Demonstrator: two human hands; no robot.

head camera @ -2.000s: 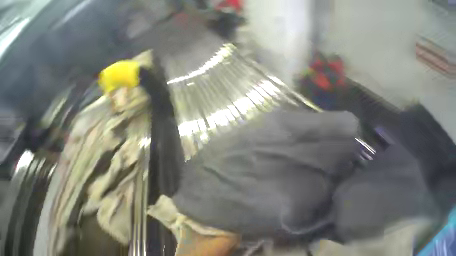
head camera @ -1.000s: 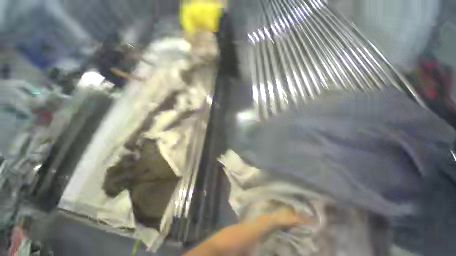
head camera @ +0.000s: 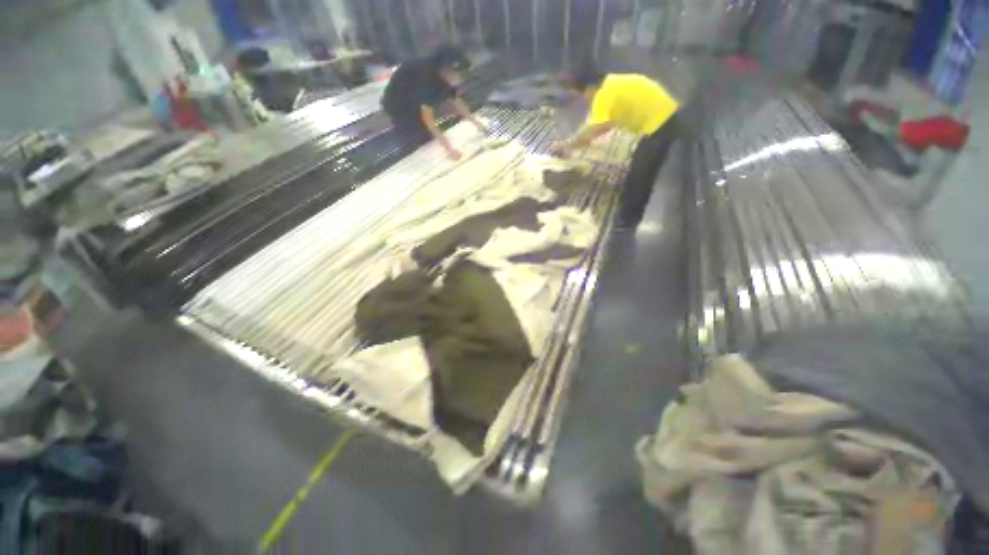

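Note:
A bulky heap of cream fabric (head camera: 781,466) lies at the lower right, nearest me. Large grey fabric (head camera: 900,379) lies beside and behind it, over the near end of the right slatted metal table (head camera: 775,228). A blurred orange-tan patch on the cream heap near the bottom right edge may be part of my left hand; its fingers and grip cannot be made out. No right hand can be seen. Cream fabric (head camera: 396,379) and dark olive-brown fabric (head camera: 472,347) lie crumpled on the middle slatted table (head camera: 531,474), over its pale strips (head camera: 293,276).
A person in yellow (head camera: 634,103) bends over the middle table's far right side. A person in dark clothes (head camera: 418,98) reaches over its far left side. Grey floor (head camera: 618,434) runs between the tables, with a yellow line (head camera: 307,490). Fabric heaps (head camera: 54,477) lie at the left edge.
The view has swung up and left, showing the middle table and both people. The cream and grey fabric now sit further right. The arm seen clearly before is no longer clearly visible.

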